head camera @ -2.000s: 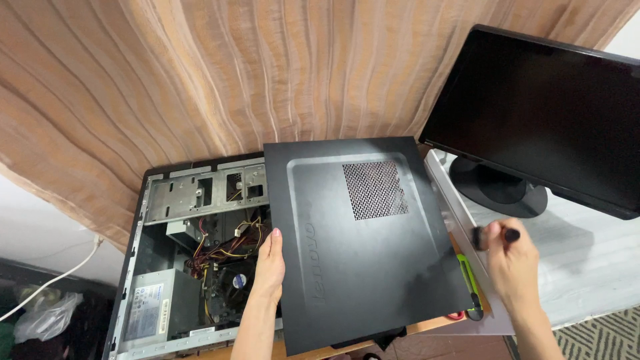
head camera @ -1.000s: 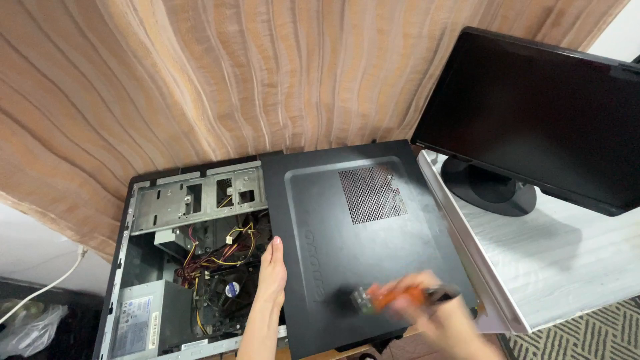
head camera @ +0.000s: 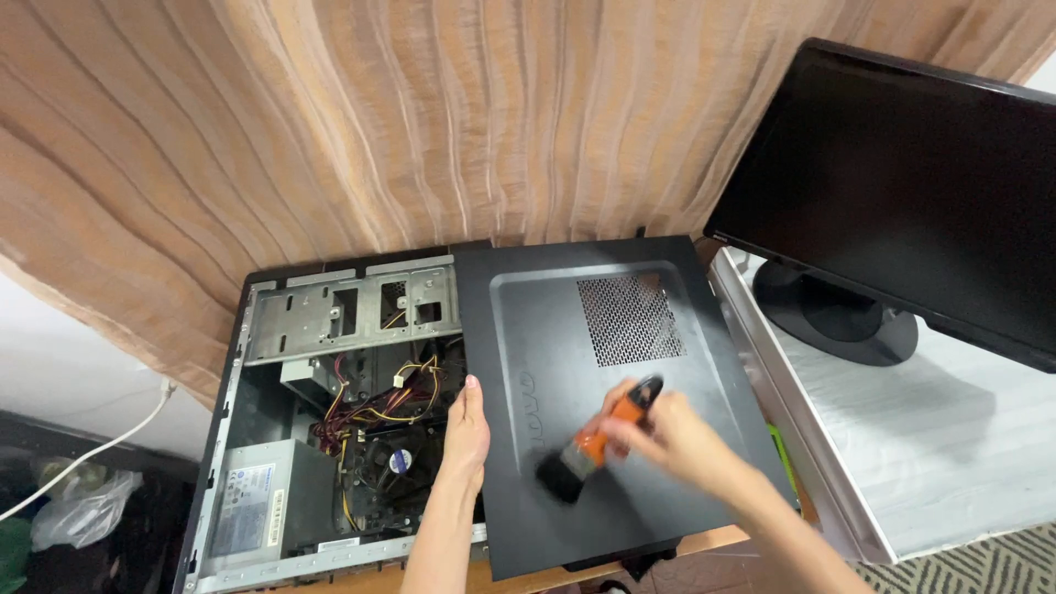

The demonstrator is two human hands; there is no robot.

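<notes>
My right hand [head camera: 652, 429] grips a paintbrush [head camera: 606, 433] by its orange handle, its dark bristles against the lower left part of a black metal computer side panel [head camera: 701, 404]. With its fingers along the panel's left edge, my left hand [head camera: 468, 433] steadies it. The panel has a perforated vent and raised lettering. To the left lies an open computer case [head camera: 355, 351], partly covered by the panel. Inside it show a power supply [head camera: 256, 499], a cooling fan [head camera: 398, 462] and bundled cables [head camera: 371, 412].
At the right, a black monitor [head camera: 899, 190] stands on a pale surface [head camera: 973, 437] with a raised white edge. A striped curtain [head camera: 495, 115] hangs behind the case. A white cable [head camera: 99, 450] and a plastic bag [head camera: 87, 511] are at the left. Something bright green [head camera: 781, 462] lies beside the panel.
The brush in my right hand has moved from the panel's right side, off it, onto the panel and left across it. My left hand stays at the panel's left edge.
</notes>
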